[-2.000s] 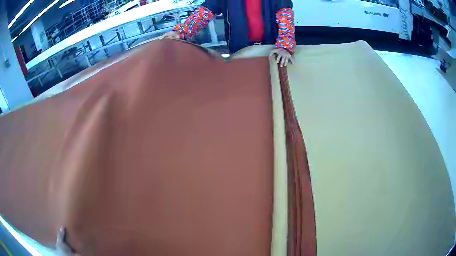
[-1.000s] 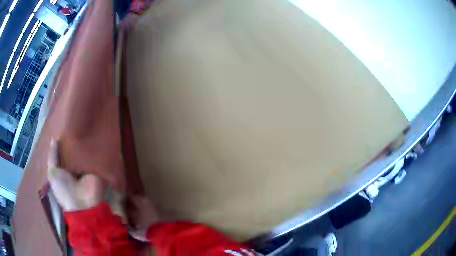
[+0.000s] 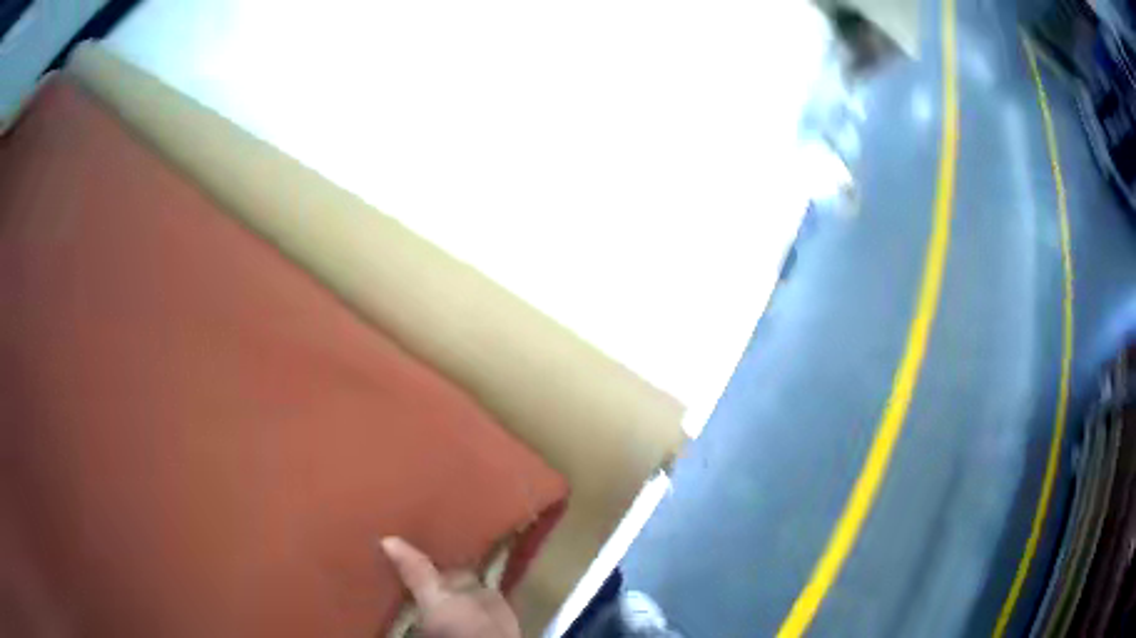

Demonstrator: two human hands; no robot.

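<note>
The rust-brown sheet (image 3: 249,374) lies folded over at the left, its near corner showing layered rust and tan edges. Its beige backing (image 3: 424,287) shows as a strip beyond the fold. One hand, which looks like my right hand (image 3: 459,607), is at the bottom edge of the picture, partly cut off. Its thumb or a finger lies on the rust face near the layered edge, and the rest seems to grip that edge; the other fingers are hidden. My left hand is out of the picture.
The white table top (image 3: 536,150) stretches beyond the sheet, with a pale edge at the right. Past it is a grey floor (image 3: 797,411) with yellow lines. Blurred dark and brown stacked material (image 3: 1096,523) stands at the far right.
The view has swung right. The rust sheet now lies over most of the beige area. Both hands showed on the rust material a second ago; only one shows now. The other person is out of view.
</note>
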